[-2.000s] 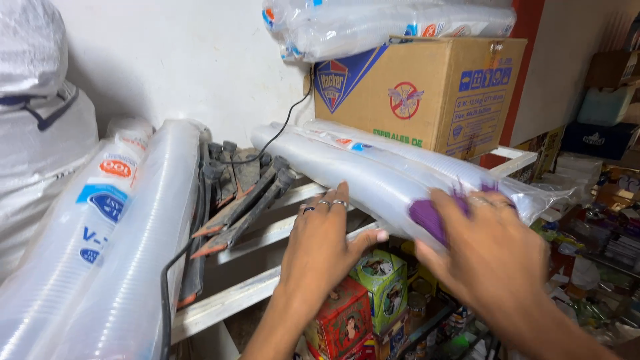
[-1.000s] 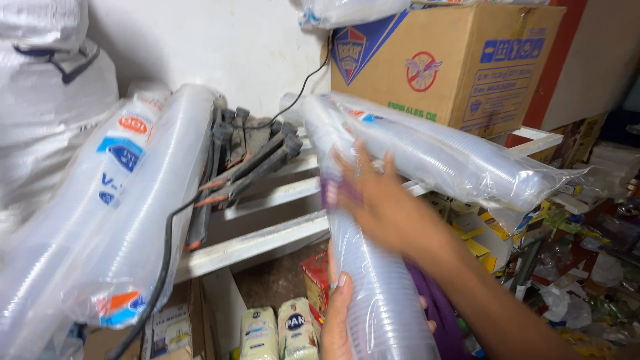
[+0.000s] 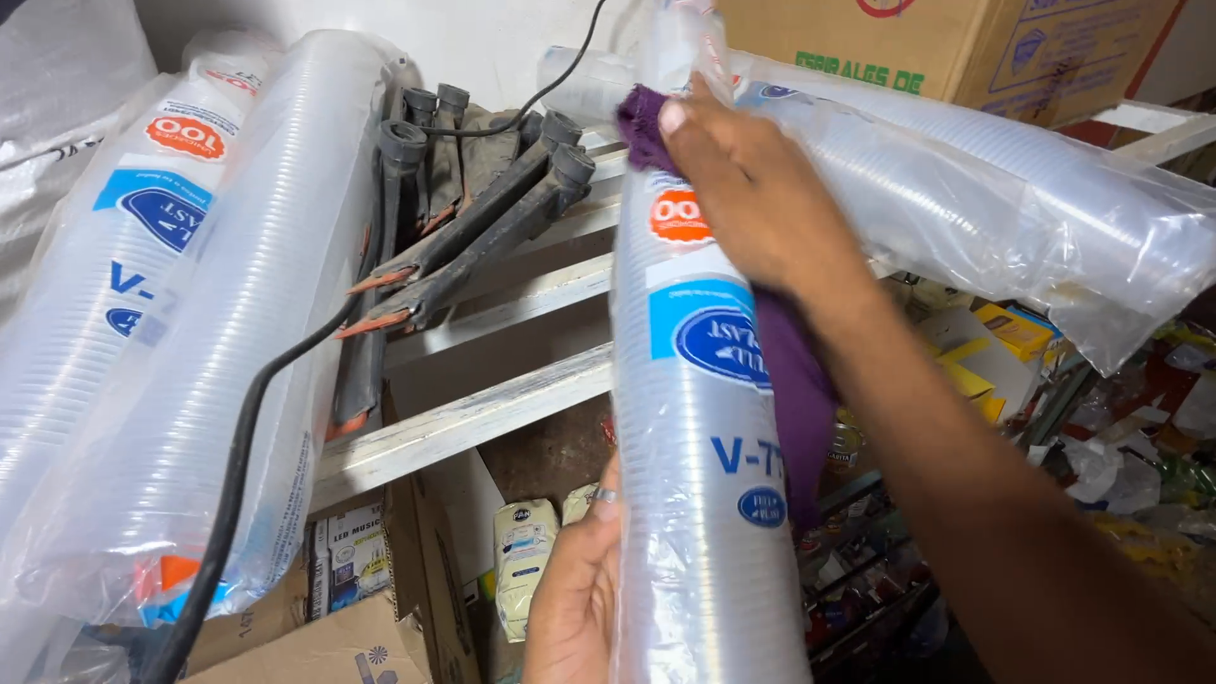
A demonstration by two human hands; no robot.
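Observation:
A long sleeve of clear plastic cups (image 3: 703, 427), wrapped in printed film, stands tilted in the middle of the view. My left hand (image 3: 575, 579) grips its lower part from the left, a ring on one finger. Near its upper end my right hand (image 3: 760, 180) presses a purple cloth (image 3: 798, 408) against the film; the cloth hangs down behind the sleeve on the right. Another wrapped cup sleeve (image 3: 959, 190) lies at the right on the rack, below the cardboard box.
White slatted rack (image 3: 465, 418) runs below. More cup sleeves (image 3: 218, 342) lie left, beside dark rubber-like pieces with round ends (image 3: 475, 228) and a black cable (image 3: 242, 446). A cardboard box (image 3: 883, 57) stands behind. Lower down are yellowish packets (image 3: 524, 560), an open carton (image 3: 323, 646) and cluttered goods.
Two seconds ago both hands were at the sleeves lying by the box. One sleeve has since been lifted and turned more upright, and my right hand with the cloth is now near its top.

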